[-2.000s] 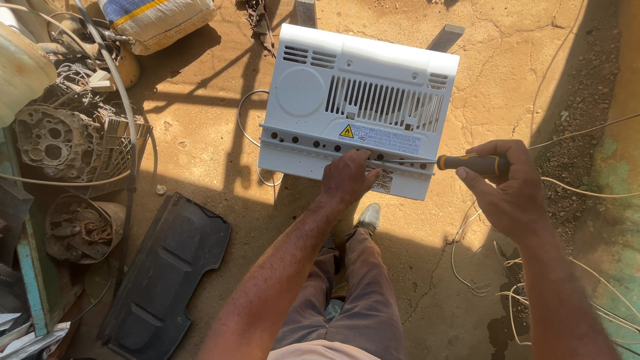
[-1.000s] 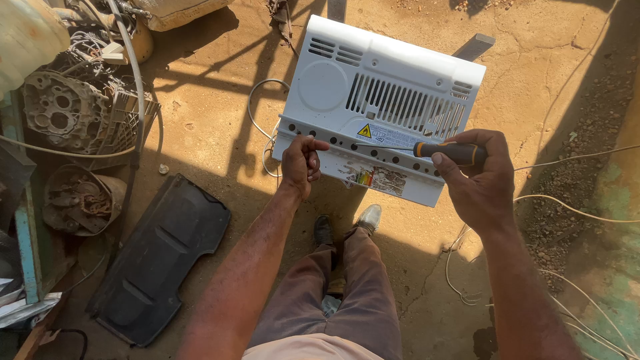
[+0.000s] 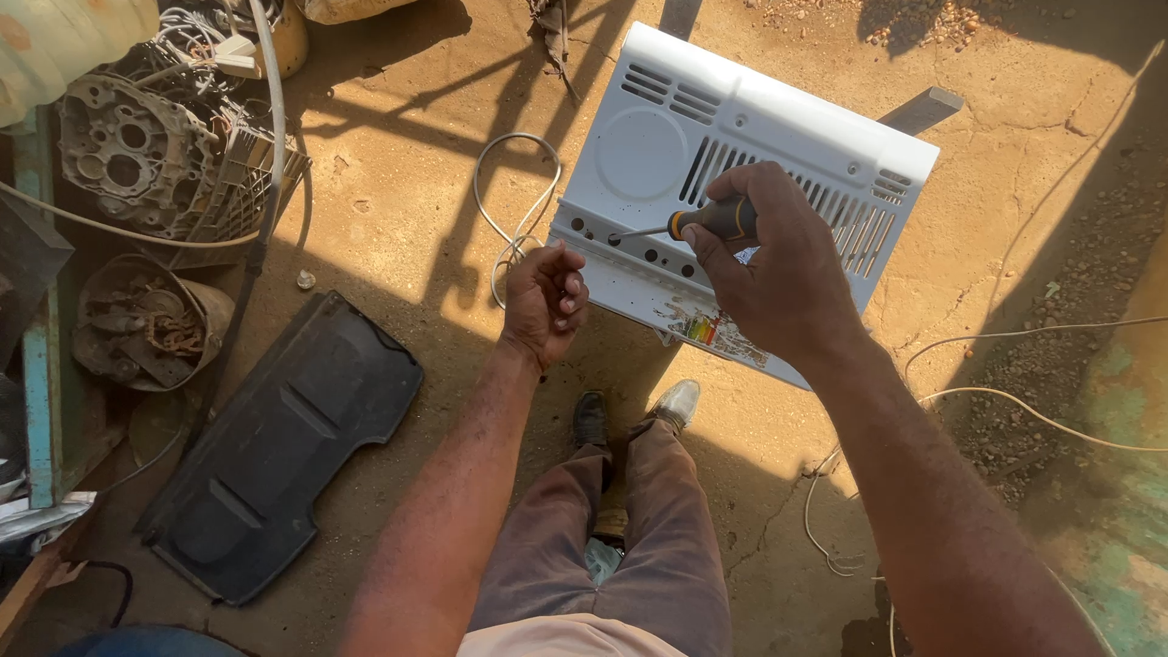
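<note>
A white vented metal appliance housing [image 3: 803,137] lies tilted in front of me on a support whose dark bars stick out behind it. Along its near edge runs a strip with several round holes, and below that is a torn, coloured label. My right hand [image 3: 776,255] grips a screwdriver [image 3: 714,222] with a black and yellow handle; its shaft points left and the tip is at one of the holes near the strip's left end. My left hand [image 3: 546,301] is beside the housing's lower left corner, fingers curled loosely, with no object visible in it.
A black plastic panel [image 3: 283,447] lies on the ground at left. Beyond it are a bucket of metal scraps [image 3: 151,319], a cast metal engine part [image 3: 132,155] and a crate [image 3: 251,182]. A pale cable [image 3: 484,205] loops beside the housing; thin wires [image 3: 1031,392] cross the ground at right.
The screwdriver in my right hand has moved left along the row of holes. My left hand has gone from the strip to beside the housing's left corner.
</note>
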